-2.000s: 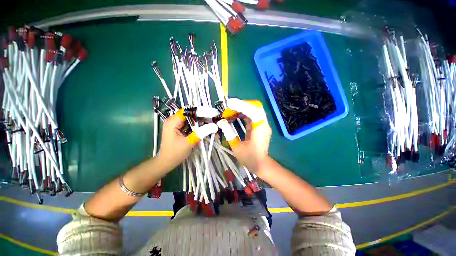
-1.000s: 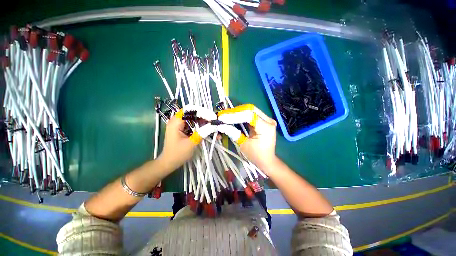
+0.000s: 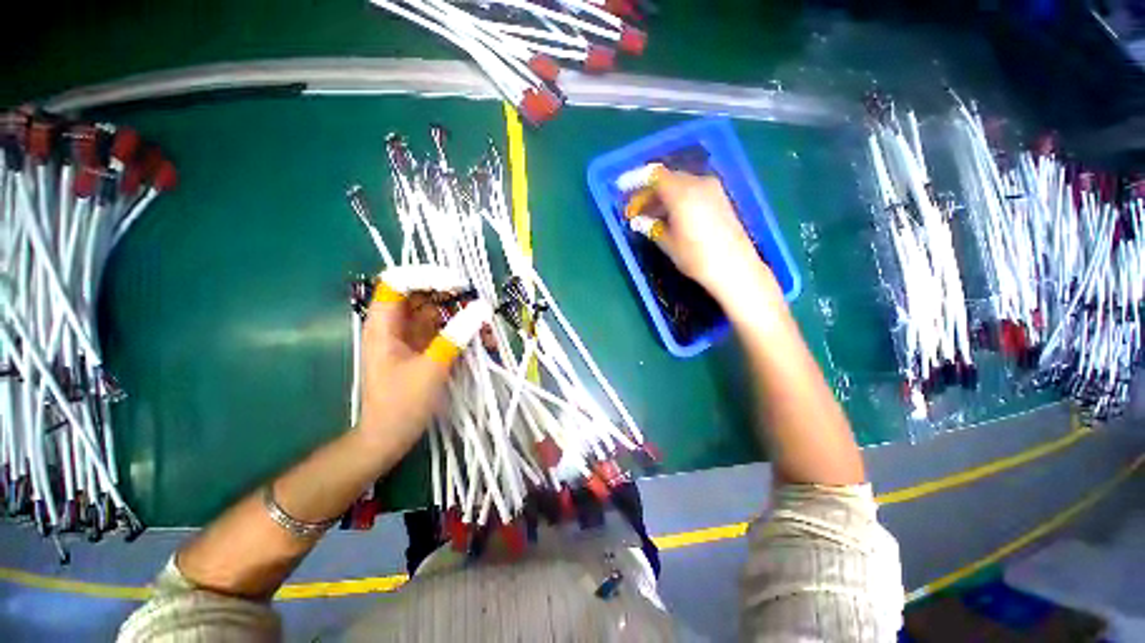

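Note:
White cable assemblies (image 3: 483, 415) lie in a loose bundle at the centre, dark ends mostly at the far side and red ends towards me. My left hand (image 3: 408, 339), with white and yellow finger coverings, is over the bundle's left middle. Dark bits show between its thumb and finger; whether it holds them is unclear. My right hand (image 3: 691, 226) reaches into the blue bin (image 3: 785, 258) of small black parts (image 3: 684, 308). Its covered fingertips are at the bin's left side, slightly apart; I cannot tell whether they grip a part.
More cable bundles lie at the left (image 3: 50, 302), at the far side (image 3: 502, 50) and, on clear plastic, at the right (image 3: 923, 251). A long pale strip (image 3: 377, 78) crosses the far side of the green mat. Yellow tape (image 3: 516, 189) runs behind the centre bundle.
My right hand has left my left hand and moved right into the bin. A white cable now lies slanted along the bundle's right side. The whole view has shifted.

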